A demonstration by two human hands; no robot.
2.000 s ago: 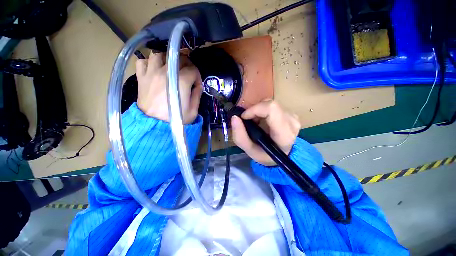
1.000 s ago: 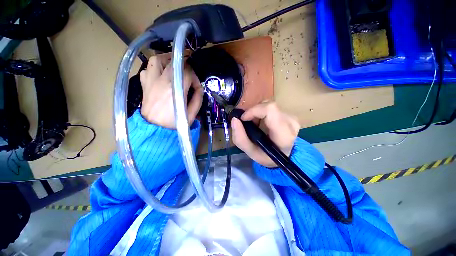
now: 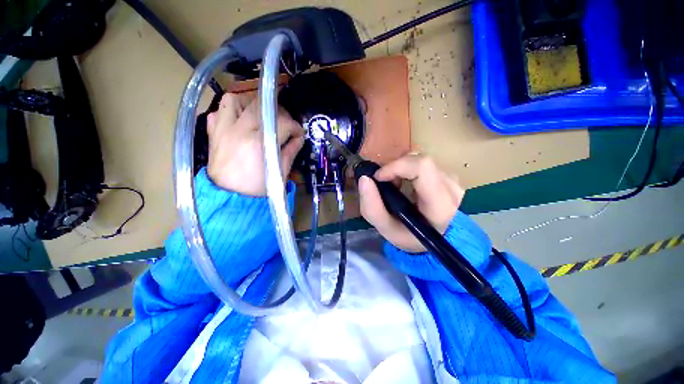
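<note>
The headset earcup (image 3: 345,112), round and black with a shiny silver-white centre, sits on the orange-brown fixture (image 3: 390,94). My right hand (image 3: 412,196) holds the black soldering iron (image 3: 420,229) like a pen, its tip at the cup's centre. My left hand (image 3: 247,142) is at the cup's left side with its fingertips close together near the centre; what they pinch is too small to tell. Two clear headband tubes (image 3: 184,176) loop from the black headband pad (image 3: 322,36) toward me, one passing over my left hand. Thin wires show at the cup's lower edge.
Black headband assemblies (image 3: 75,135) with loose wires lie at the left. A blue parts tray (image 3: 517,118) with a yellow sponge (image 3: 553,69) stands at the right. Thin silver solder wire (image 3: 634,161) hangs by the tray. Solder specks dot the tan sheet (image 3: 450,135). Yellow-black tape crosses the floor.
My right hand and the iron have shifted slightly right. My left hand has moved slightly down since the earliest frame, and the clear tubes have shifted right.
</note>
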